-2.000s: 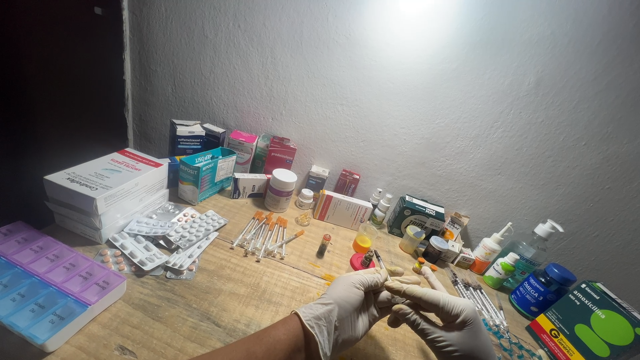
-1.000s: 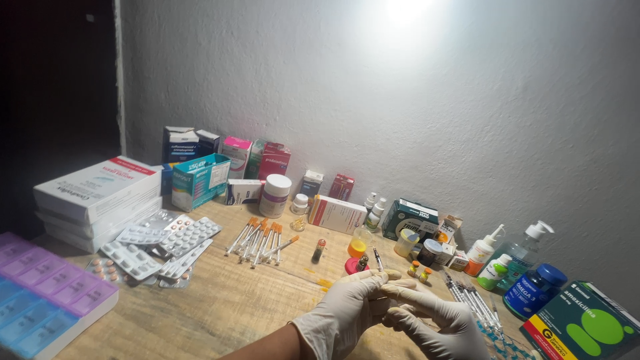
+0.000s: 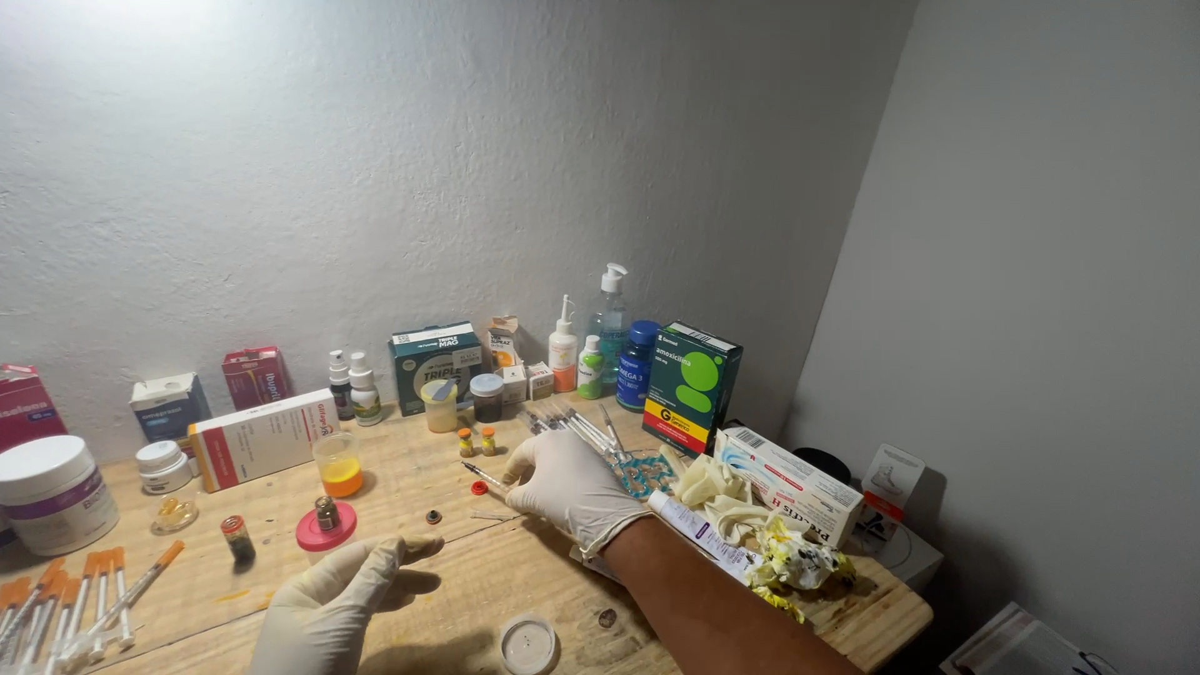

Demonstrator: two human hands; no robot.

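Both hands wear pale latex gloves. My right hand (image 3: 562,489) is over the table, its fingers closed on a thin syringe (image 3: 485,474) that points left. My left hand (image 3: 342,595) hovers near the front with fingers slightly bent and nothing visible between them. Just above it, a small dark vial (image 3: 326,512) stands on a round pink lid (image 3: 339,536). Farther left is a dark vial with a red top (image 3: 237,540). A red cap (image 3: 479,487) lies below the syringe tip, and a small dark stopper (image 3: 433,517) lies between the hands. Two small orange-capped vials (image 3: 466,442) stand behind.
Orange-capped syringes (image 3: 94,600) lie at left, more syringes (image 3: 586,427) behind my right hand. A clear cup of orange liquid (image 3: 339,469), medicine boxes (image 3: 696,386) and bottles line the back. Crumpled gloves (image 3: 717,492) and a carton (image 3: 792,483) lie right; a round lid (image 3: 528,645) lies in front.
My hands, together around a syringe before, are now apart. My right hand has moved right with a syringe. The view has swung far to the right.
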